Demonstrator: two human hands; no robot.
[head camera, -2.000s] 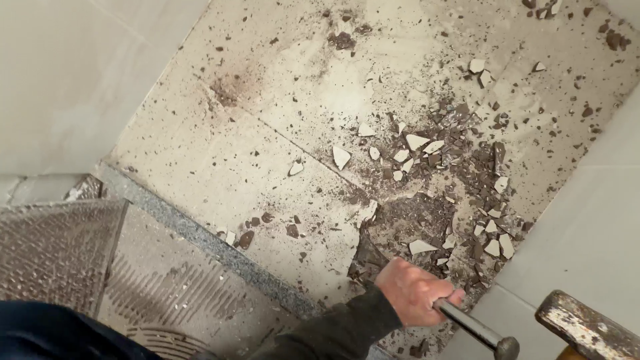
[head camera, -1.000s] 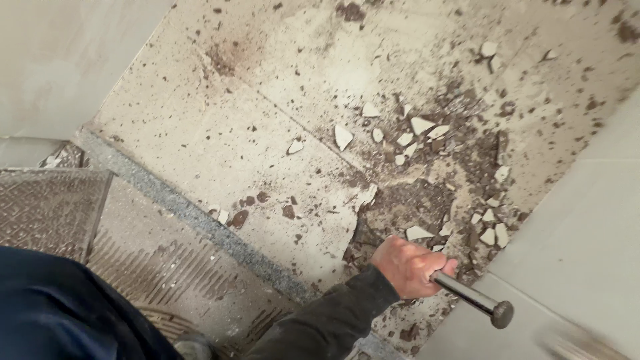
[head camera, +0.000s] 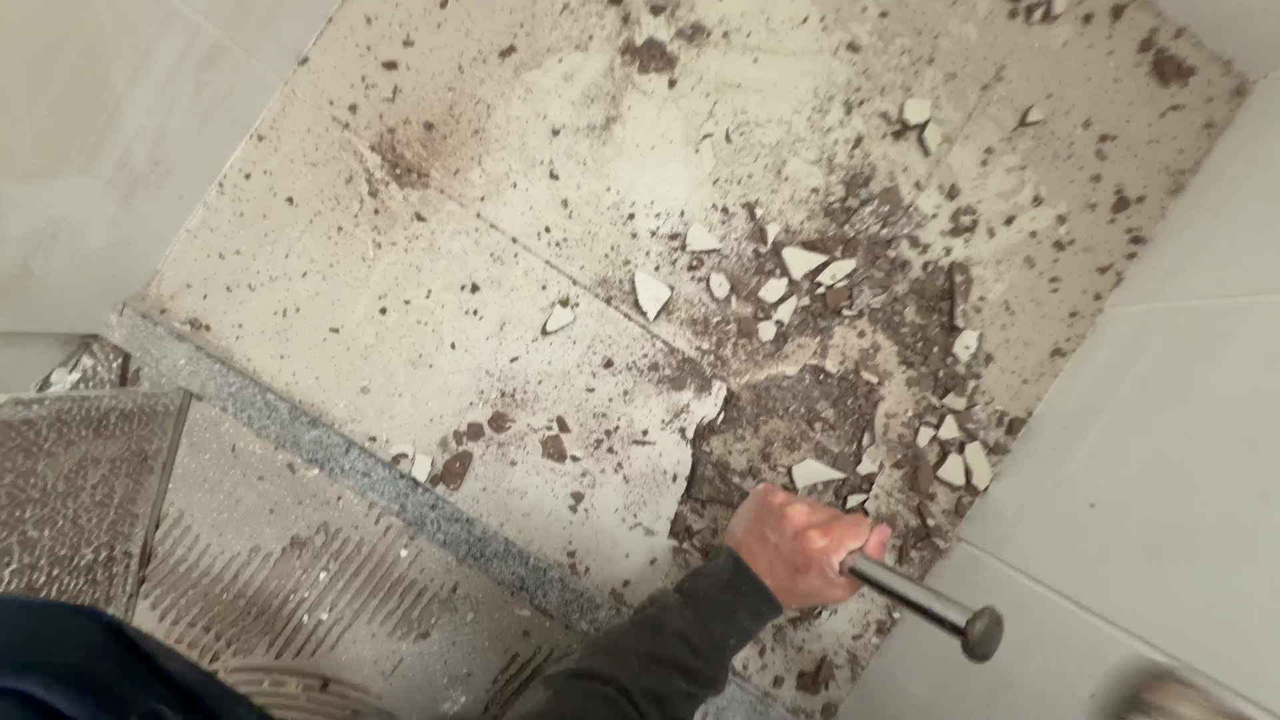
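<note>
My left hand (head camera: 800, 548) is closed around a steel cold chisel (head camera: 912, 592). Its round struck end points to the lower right; its working end is hidden by the hand and the broken floor. Beyond the knuckles lies a broken-out patch (head camera: 800, 415) in the beige floor tile (head camera: 560, 400), with a jagged tile edge on its left. White tile shards (head camera: 815, 473) and dark crumbs lie around it. A blurred hammer head (head camera: 1165, 695) shows at the lower right edge. My right hand is out of view.
A grey stone strip (head camera: 400, 500) borders the tile. Beyond it are ridged adhesive (head camera: 320, 580) and a textured slab (head camera: 85, 490). Pale tiled walls stand at left (head camera: 120, 150) and right (head camera: 1150, 430). Smaller debris is scattered over the floor.
The hammer head, plain at the lower right two seconds ago, is a blur at a lower place now. My left hand keeps its hold on the chisel.
</note>
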